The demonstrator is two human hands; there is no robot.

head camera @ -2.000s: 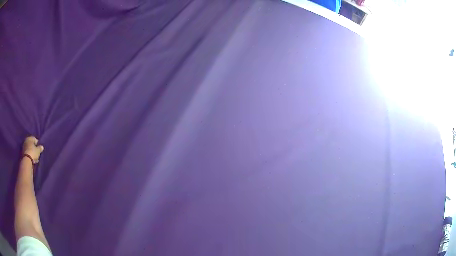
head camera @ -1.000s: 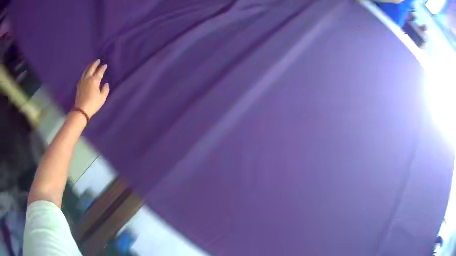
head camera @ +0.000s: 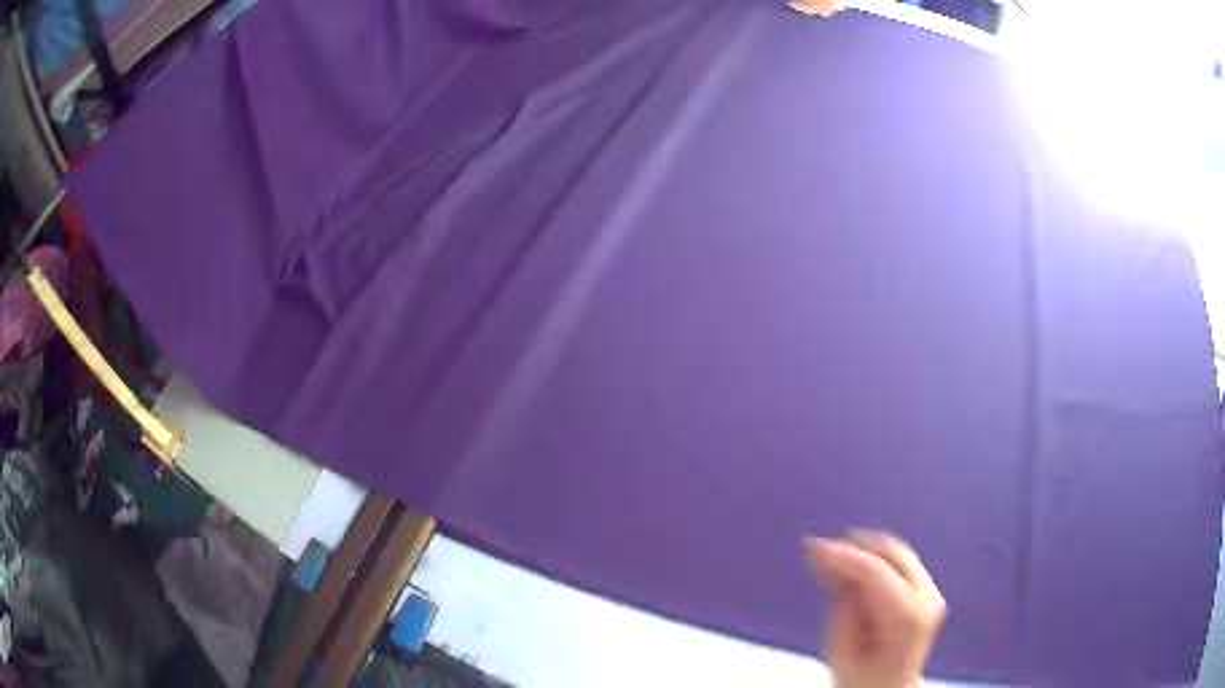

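Observation:
Plain purple cloth spreads across most of the white table. Folds and creases run over its left half and a long crease runs down its right side. My right hand is at the lower right, over the cloth's near edge. It is blurred, with its fingers partly curled, and I cannot tell whether it holds anything. My left hand is out of the picture. A brown double rail sticks out from under the near edge at lower left, with small blue blocks on either side.
A yellowish rod juts out left of the table. Mixed dark, grey and pink fabric lies in heaps below it. Part of another person's hand shows at the far edge. Bright glare covers the upper right.
My left hand has left the cloth and the picture. My right hand has come in at lower right. The view has shifted, showing more of the near edge, rail and floor at left.

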